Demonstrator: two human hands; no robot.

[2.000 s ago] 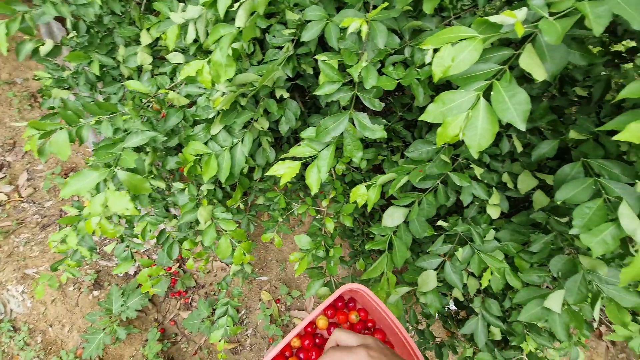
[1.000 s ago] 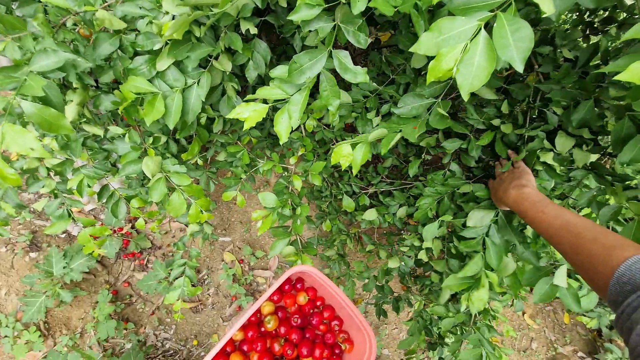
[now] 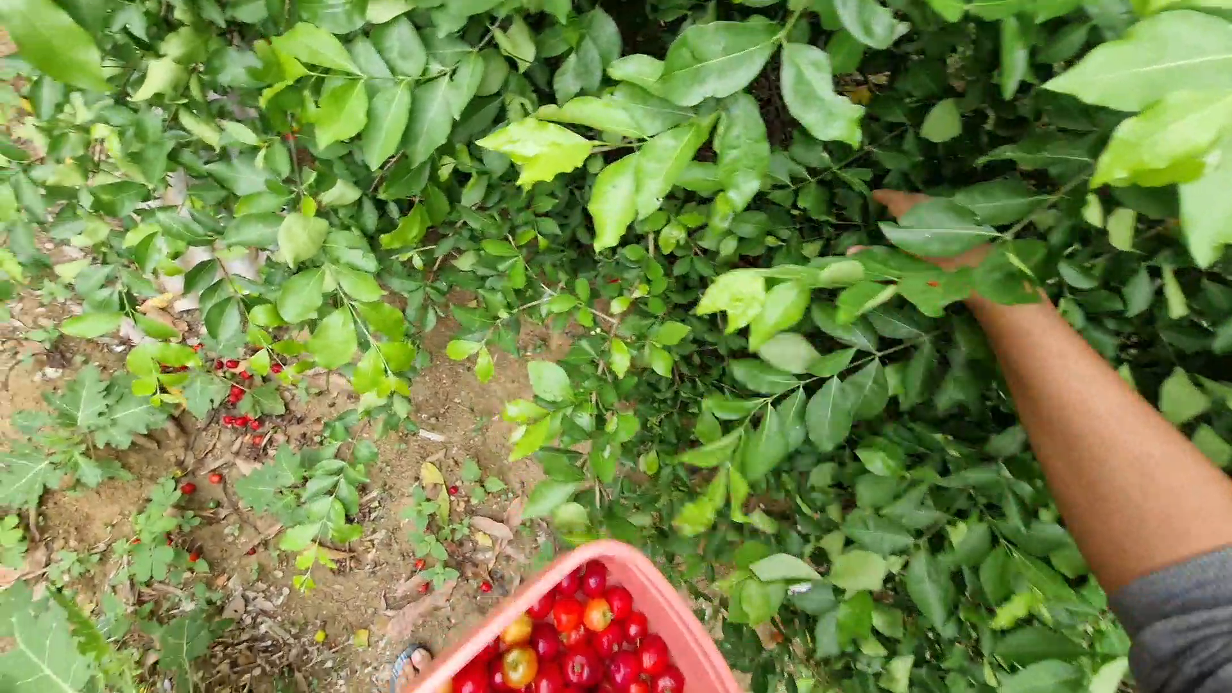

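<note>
My right arm reaches in from the right edge, with a grey sleeve at the elbow. My right hand (image 3: 948, 252) is among the green leaves of a bush (image 3: 847, 414), partly covered by them; whether its fingers hold anything is hidden. At the bottom middle, a pink plastic container (image 3: 688, 630) is filled with round cherry-like fruits (image 3: 580, 664), mostly red and a few orange-yellow. My left hand is out of the frame.
Fallen red fruits (image 3: 236, 395) lie on the brown soil (image 3: 385, 510) at left, among dry leaves and low lobed-leaf weeds (image 3: 87, 414). Leafy branches (image 3: 674, 144) hang across the top. Part of a foot in footwear (image 3: 414, 664) shows left of the container.
Two seconds ago a hand was over the fruits in the container. My right hand was at the bush's leaves at right one second ago and is now deeper among them, partly covered.
</note>
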